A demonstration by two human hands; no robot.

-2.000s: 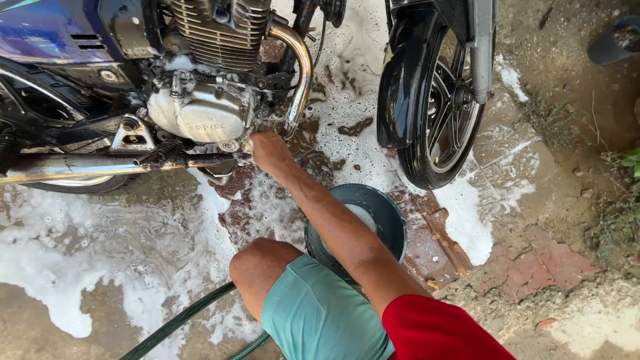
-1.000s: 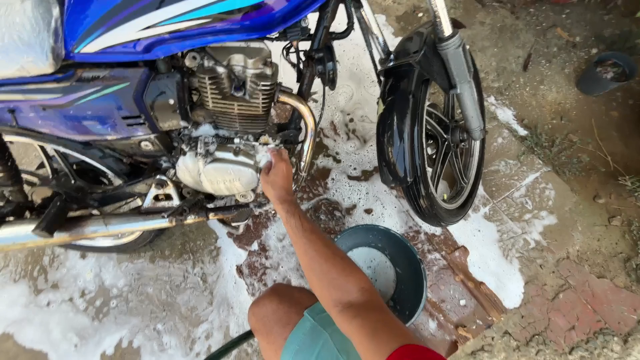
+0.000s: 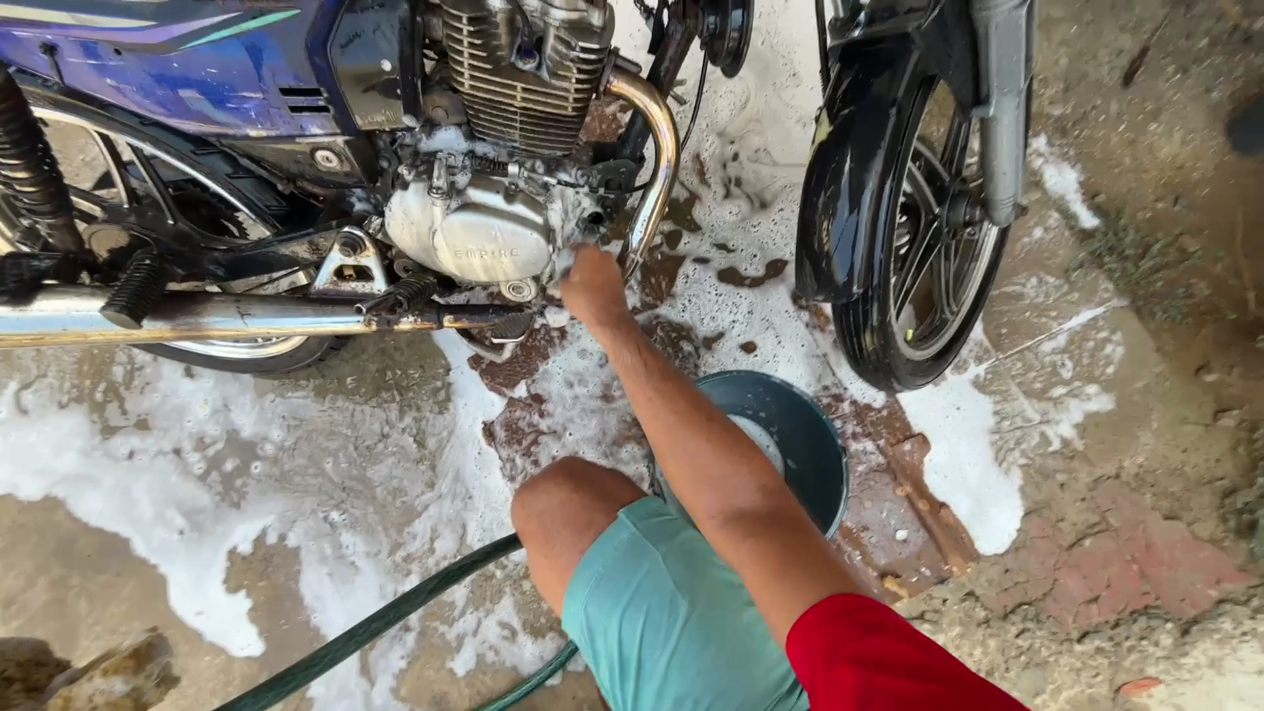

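My right hand reaches to the lower front of a motorcycle's engine, its fingers bent against the edge of the silvery engine side cover. Whatever lies within the fingers is hidden. Right above the hand are suds on the engine, and the curved exhaust pipe runs down just to its right. The finned engine cylinder rises above the cover. Under my forearm stands a dark teal plastic basin, partly covered by the arm, with whitish contents. My left hand is out of view.
The front wheel stands to the right of the basin. A chrome exhaust muffler extends leftward. A green hose lies beside my knee. White foam covers parts of the wet ground. Rough concrete and weeds lie at the right.
My right hand has moved slightly down along the front of the engine cover since one second ago. The view has shifted.
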